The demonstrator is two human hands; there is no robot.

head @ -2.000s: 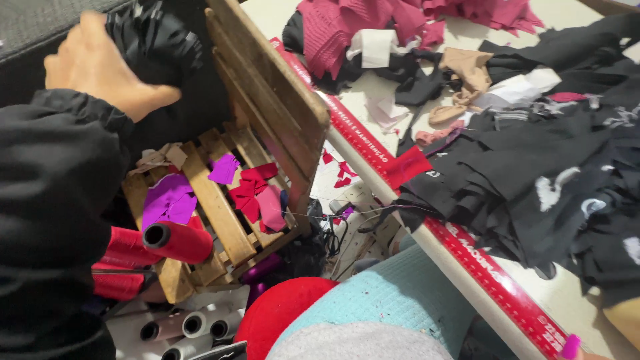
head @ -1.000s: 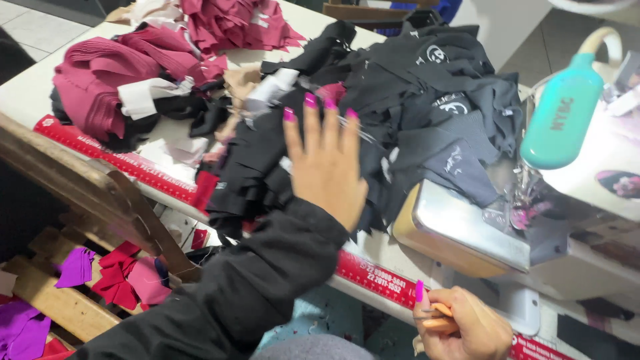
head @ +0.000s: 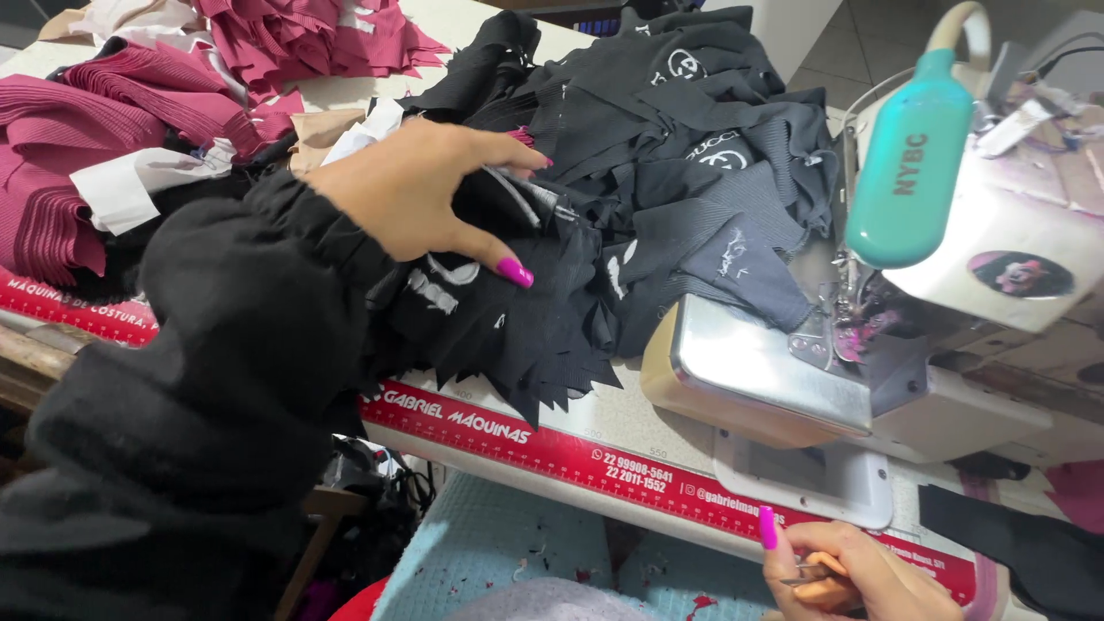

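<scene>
My left hand (head: pixel 423 190), in a black sleeve, spans a bundle of black cut fabric pieces (head: pixel 526 319), thumb and fingers around its upper part; the palm side is hidden. The bundle lies on the table, its pointed corners over the red ruler strip (head: pixel 517 440). At the bottom right, my right hand (head: pixel 854 569) holds a small tool with orange handles (head: pixel 824 586), perhaps thread snips, mostly hidden by the fingers. More black fabric pieces with white print (head: pixel 681 112) are heaped behind the bundle. To their right stands a sewing machine (head: pixel 768 371).
Magenta ribbed fabric stacks (head: pixel 78 164) and a white scrap (head: pixel 138 185) lie at the left. A teal lamp (head: pixel 910 164) hangs over the machine's needle area. A black fabric strip (head: pixel 1018 543) lies at the lower right. The table's front edge borders my lap.
My left hand was over the crate side at first, then lay spread on the black pieces; now it curls around a bundle. The view has swung right from the crate to the table.
</scene>
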